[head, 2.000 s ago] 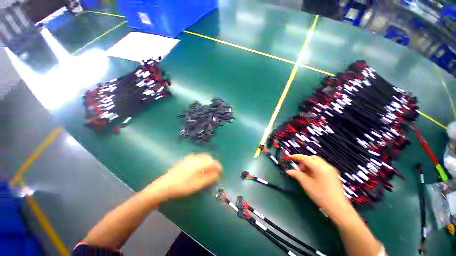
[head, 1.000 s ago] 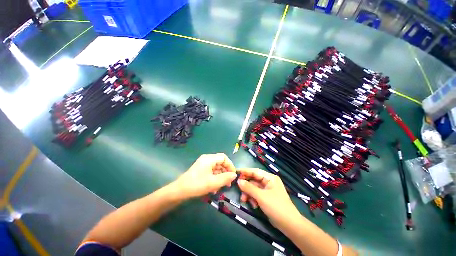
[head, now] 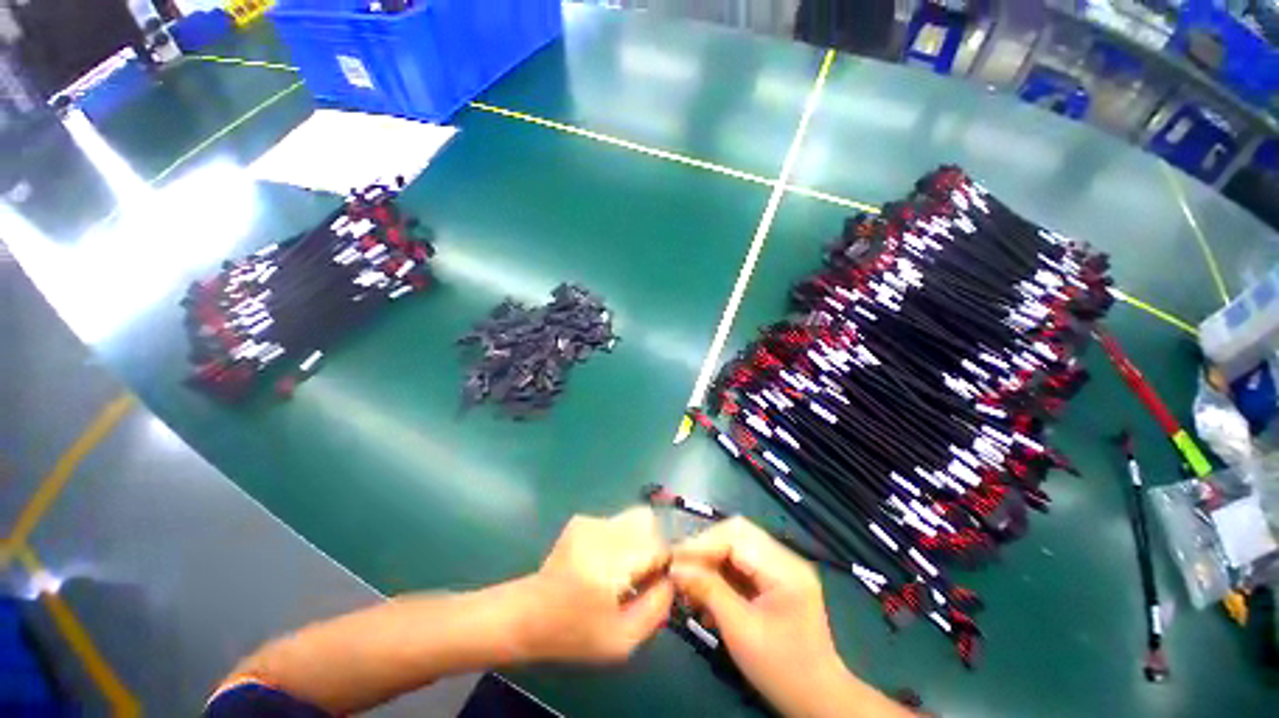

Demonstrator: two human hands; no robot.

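Note:
My left hand (head: 610,582) and my right hand (head: 750,596) meet at the near edge of the green table, fingertips pinched together around a small dark harness end that the fingers mostly hide. A black sleeved wire harness (head: 701,638) with a white band runs from under the fingers below my right hand. Another harness end (head: 683,501) shows just above the hands. Small black plastic parts (head: 536,348) lie in a heap beyond my left hand. I cannot tell whether a black part is between my fingers.
A large pile of harnesses (head: 926,379) lies at right, a smaller bundle (head: 309,288) at left. A blue bin (head: 421,56) and white paper (head: 354,150) are at the back left. A single harness (head: 1143,561), a red and green tool (head: 1157,407) and a clear bag (head: 1209,533) lie far right.
My hands were apart two seconds ago, the right at the large pile; they came together and now sit slightly lower in view. The view has also shifted.

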